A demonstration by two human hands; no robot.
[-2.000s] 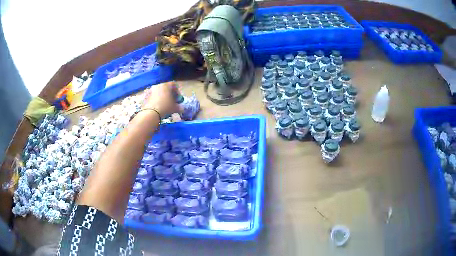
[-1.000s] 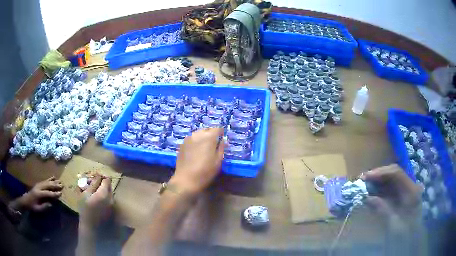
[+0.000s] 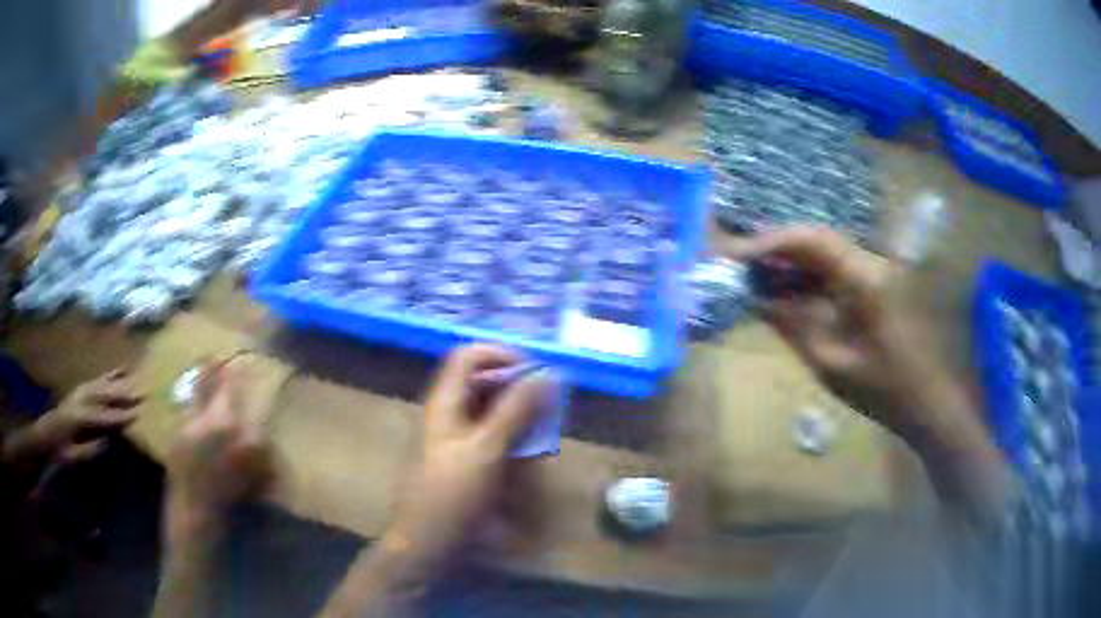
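The frame is blurred. My left hand [image 3: 475,417] is shut on a small lilac piece [image 3: 540,417] in front of the large blue tray's near wall. My right hand [image 3: 833,302] is raised at the tray's right corner, with a white ruffled piece [image 3: 712,296] at its fingertips; a dark part there is too blurred to name. The large blue tray [image 3: 471,340] holds rows of purple pieces [image 3: 483,248]. A loose white piece [image 3: 638,502] lies on the table near its front edge. The glue cup [image 3: 813,429] is on the cardboard pad [image 3: 755,459].
A heap of white-grey pieces [image 3: 181,211] lies left. Grey-green topped pieces [image 3: 791,157] stand behind my right hand, near a squeeze bottle [image 3: 924,227]. A narrow blue tray [image 3: 992,362] is at right. Another person's hands [image 3: 217,441] work at lower left.
My left hand has drawn back from the tray with a lilac piece. My right hand has moved up and left from beside the glue cup to the tray's right corner. The view has shifted.
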